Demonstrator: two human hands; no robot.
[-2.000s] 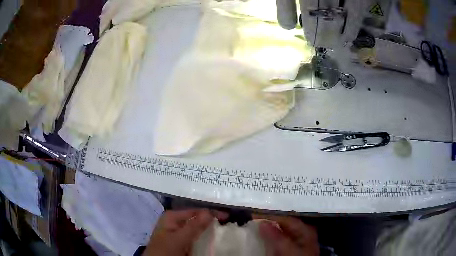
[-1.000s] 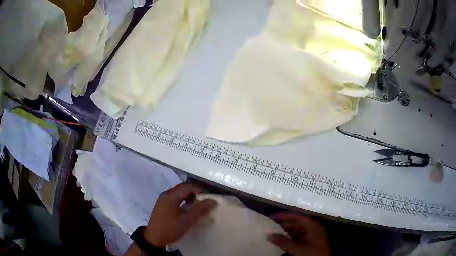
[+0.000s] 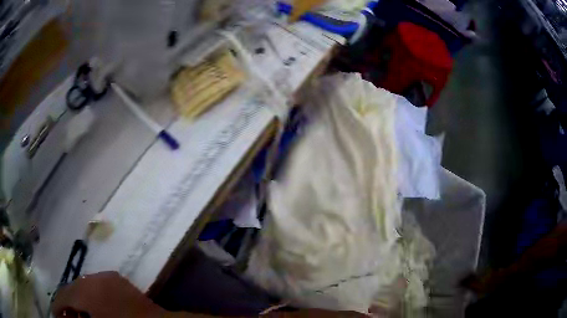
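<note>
A large cream garment pile (image 3: 336,199) lies heaped beside the table's right end. The black thread snips (image 3: 73,261) lie on the table at lower left, beside a small beige disc (image 3: 100,230). What looks like my left hand (image 3: 96,297) is at the bottom left edge, blurred and cut off, close to the snips. A blurred strip along the bottom edge below the pile may be my right hand or arm (image 3: 323,313). What either hand holds is hidden.
Black-handled scissors (image 3: 84,87), a white pen with blue cap (image 3: 146,118) and yellowish paper tickets (image 3: 208,84) lie on the table. Beyond its edge are a pale bin (image 3: 460,217), white cloth (image 3: 418,149) and a red object (image 3: 423,56).
The view has swung far right, from the cream pieces by the needle to the garment pile. The small cream piece that both hands held is no longer visible.
</note>
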